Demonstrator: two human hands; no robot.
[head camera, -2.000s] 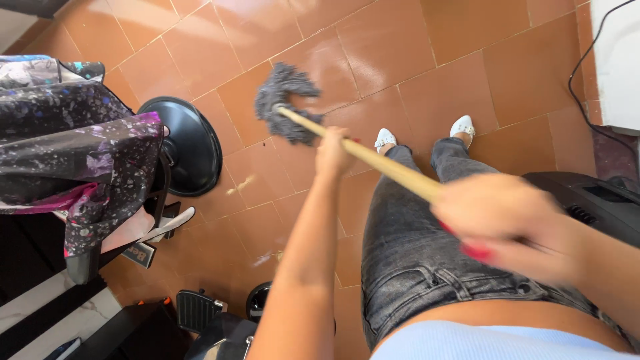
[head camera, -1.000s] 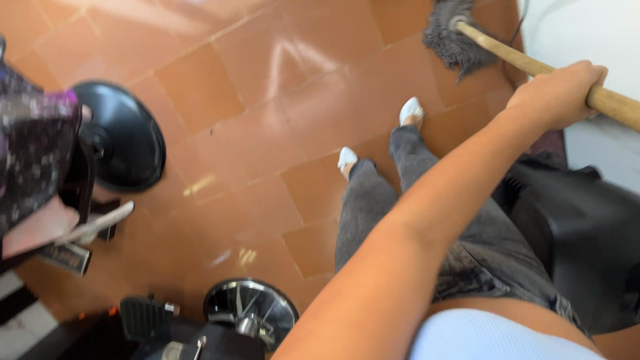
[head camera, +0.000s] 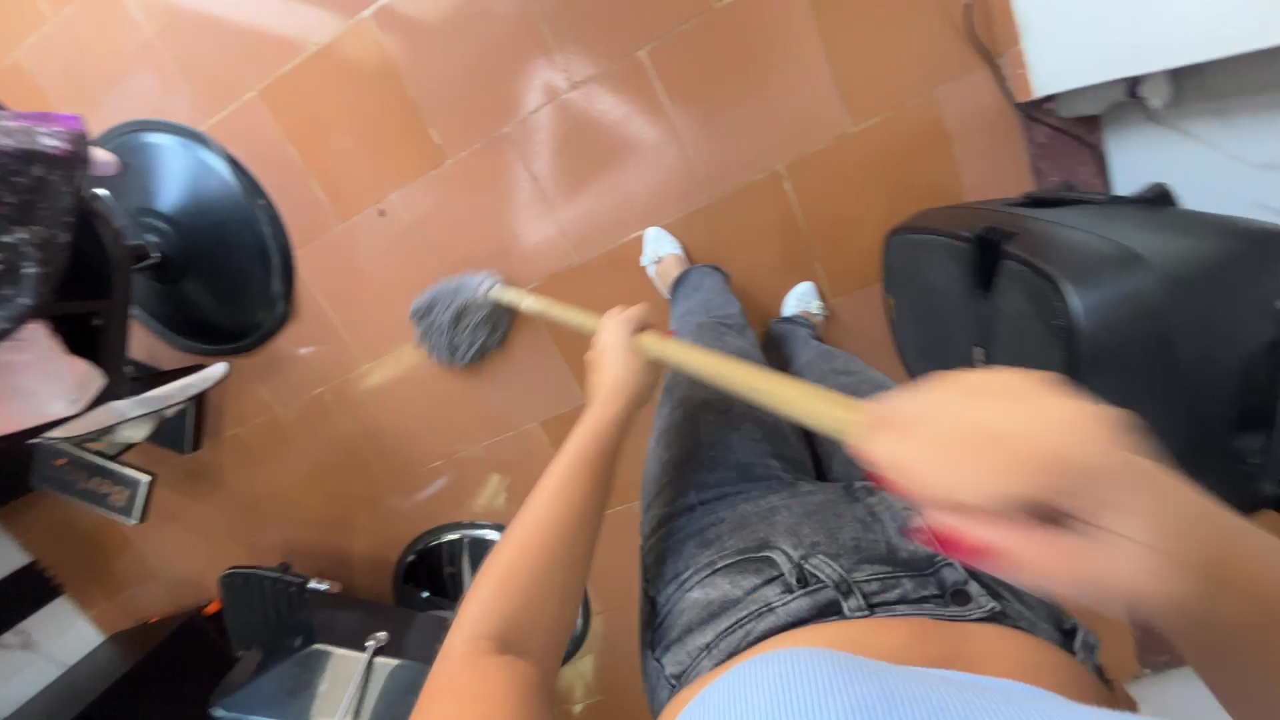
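A mop with a grey string head rests on the terracotta tile floor, left of my feet. Its wooden handle slants up toward me to the right. My left hand grips the handle's lower part, nearer the mop head. Around the upper part is my right hand, blurred, which hides the handle's end. Both my feet, in white shoes, stand just beyond the handle.
A chair's round black base stands at left, with a metal footrest below it. Another round base and a black seat with a footrest lie at the bottom. A black padded piece of furniture stands at right, near a white cabinet.
The mop head has swept from the upper right, by the white furniture, to the left of my feet. My right hand, out of view one second ago, shows again on the handle.
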